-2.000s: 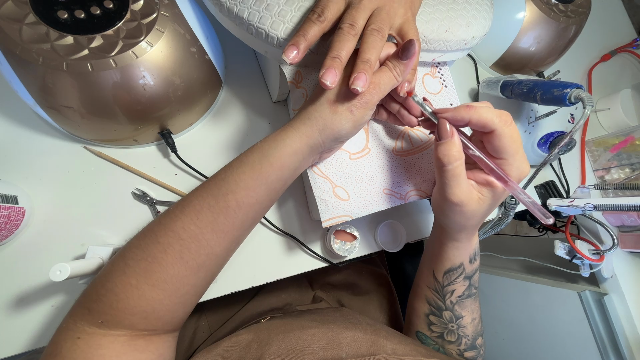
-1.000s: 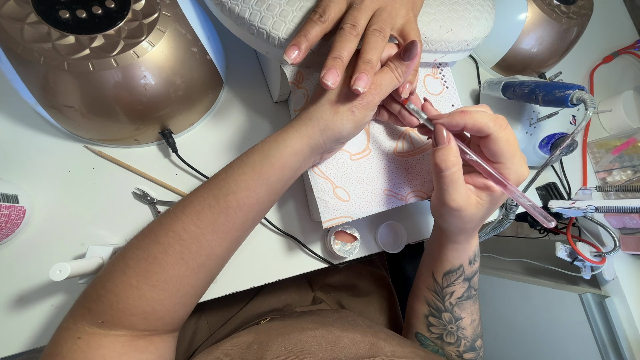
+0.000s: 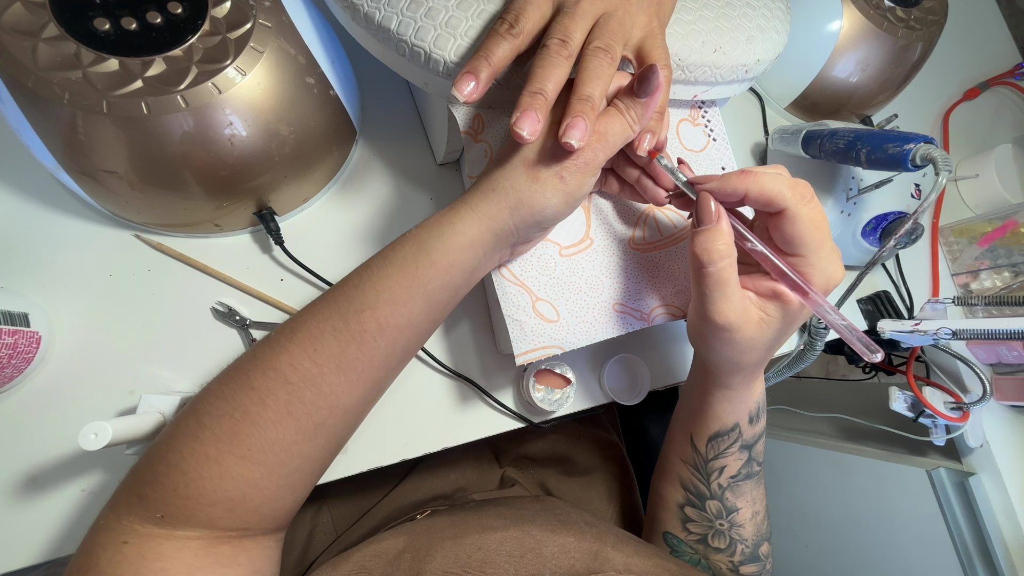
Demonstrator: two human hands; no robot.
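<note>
My left hand point(image 3: 560, 172) holds the fingers of another person's hand point(image 3: 580, 60), my thumb lying on top and my other fingers beneath. That hand rests over a white textured armrest point(image 3: 408, 36). Between thumb and fingers of my right hand point(image 3: 744, 240) is a nail brush point(image 3: 800, 292) with a pink clear handle, slanting down to the right. Its reddish tip is at or beside a fingernail of the other hand; contact cannot be told. Beneath the hands lies a patterned paper towel point(image 3: 592, 296). An open jar point(image 3: 550, 386) of pinkish gel stands near the table edge beside a clear lid point(image 3: 625, 378).
Gold nail lamps stand at left point(image 3: 184, 120) and upper right point(image 3: 868, 60). Left of my forearm lie a wooden stick point(image 3: 216, 274), cuticle nippers point(image 3: 240, 318) and a white bottle point(image 3: 124, 430). A blue nail drill handpiece point(image 3: 864, 150) rests at right. A black cable point(image 3: 456, 372) passes under my forearm.
</note>
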